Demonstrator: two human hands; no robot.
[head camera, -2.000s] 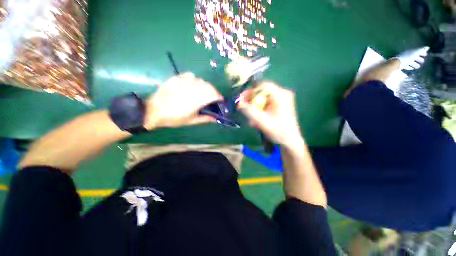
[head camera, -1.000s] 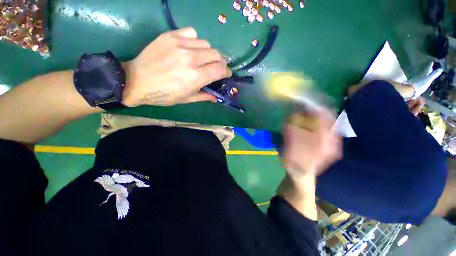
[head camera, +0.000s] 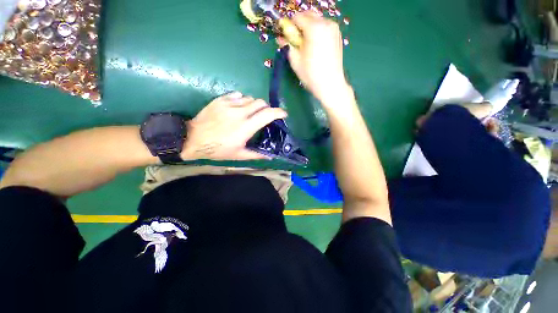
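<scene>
My left hand holds the dark glossy strap part on the green table near its front edge. A thin dark curved arm extends from it towards the back. My right hand is at the loose pile of copper and silver caps, shut on the hammer's yellow handle. The hammer's head lies over the pile, partly cut off by the top edge. My right fingertips are partly hidden, and I cannot tell whether they also hold a cap.
A clear bag of copper caps lies at the back left of the green table. At the right, a neighbor in dark blue works by white sheets and a grey glittering heap. Dark objects stand at the far right.
My right hand has moved with the hammer from the right of the strap part up to the cap pile. My left hand still holds the part, whose curved arm now points more straight back.
</scene>
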